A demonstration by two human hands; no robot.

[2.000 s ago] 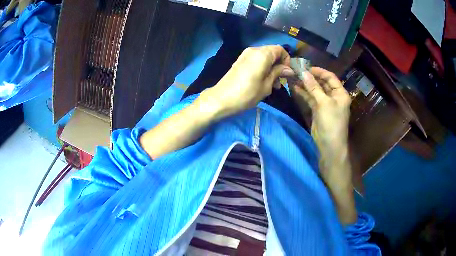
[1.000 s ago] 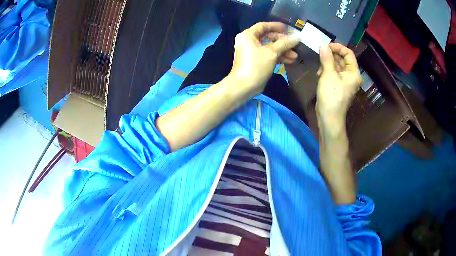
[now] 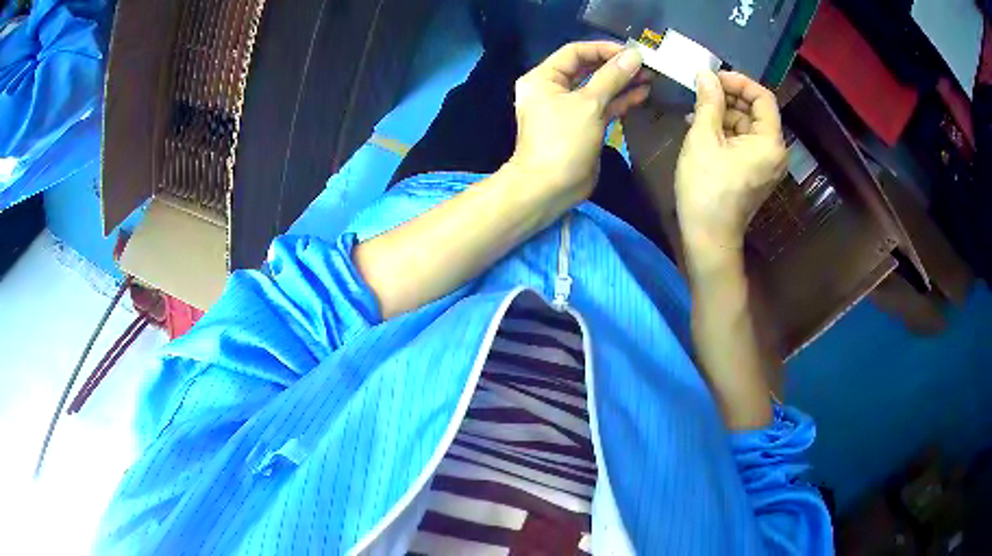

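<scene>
A small white adhesive label (image 3: pixel 679 58) is held by its two ends between my hands, at the near edge of a dark display panel (image 3: pixel 718 24). A tiny gold-orange flex cable (image 3: pixel 652 38) shows beside the label's left end. My left hand (image 3: pixel 571 119) pinches the left end between thumb and finger. My right hand (image 3: pixel 731 158) pinches the right end with the thumb on top. I cannot tell whether the label touches the panel. The panel's far side is cut off by the top of the picture.
A divided carton (image 3: pixel 234 163) with brown partitions stands at the left. A second open carton (image 3: pixel 838 272) is below the bench at the right. Red items (image 3: pixel 859 71) lie at the upper right. A coworker's blue sleeve (image 3: pixel 49 98) is at the far left.
Both hands have moved up and forward to the panel's edge. The label, earlier bunched between my fingers, is now held flat and stretched. The panel sits higher in the picture.
</scene>
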